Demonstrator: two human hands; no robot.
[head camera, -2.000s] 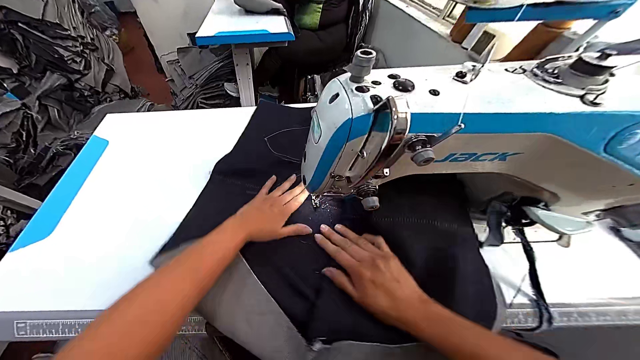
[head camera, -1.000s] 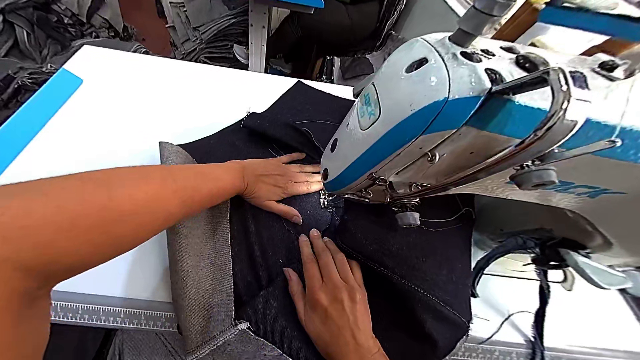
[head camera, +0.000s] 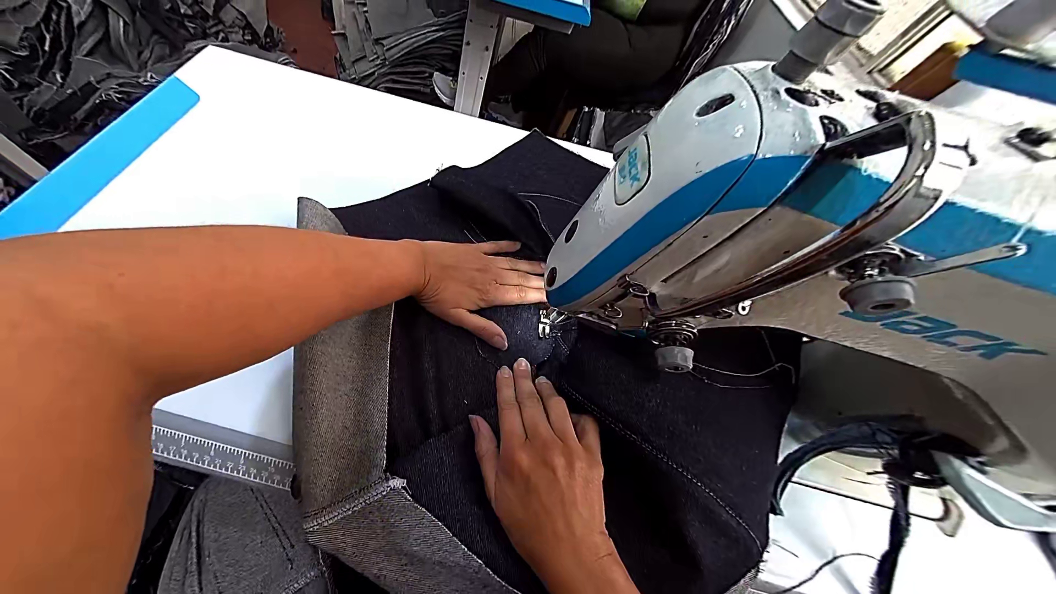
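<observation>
Dark denim fabric (head camera: 676, 445) lies under the needle area of a white and blue Jack sewing machine (head camera: 701, 190). My left hand (head camera: 483, 285) rests flat on the denim, fingers pointing right, with its fingertips beside the machine head and close to the metal presser foot (head camera: 544, 323). Below the foot, my right hand (head camera: 544, 462) presses on the cloth with its fingertips pointing up. A small rounded denim piece (head camera: 524, 334) shows between the hands and the foot. The fabric's left edge is folded over, showing its grey reverse side (head camera: 342, 404). The needle tip cannot be made out.
The white tabletop (head camera: 272, 148) has a blue corner strip (head camera: 107, 157) and a ruler (head camera: 223, 458) along its near edge. Piled dark cloth (head camera: 99, 66) lies beyond it. A seated person's dark-clothed leg (head camera: 577, 62) is behind. Dark cloth strips (head camera: 895, 511) hang at the right.
The denim has been turned under the foot since the earliest frame, and its left edge has folded over. My right hand has moved from right of the foot to below it. The view has shifted closer.
</observation>
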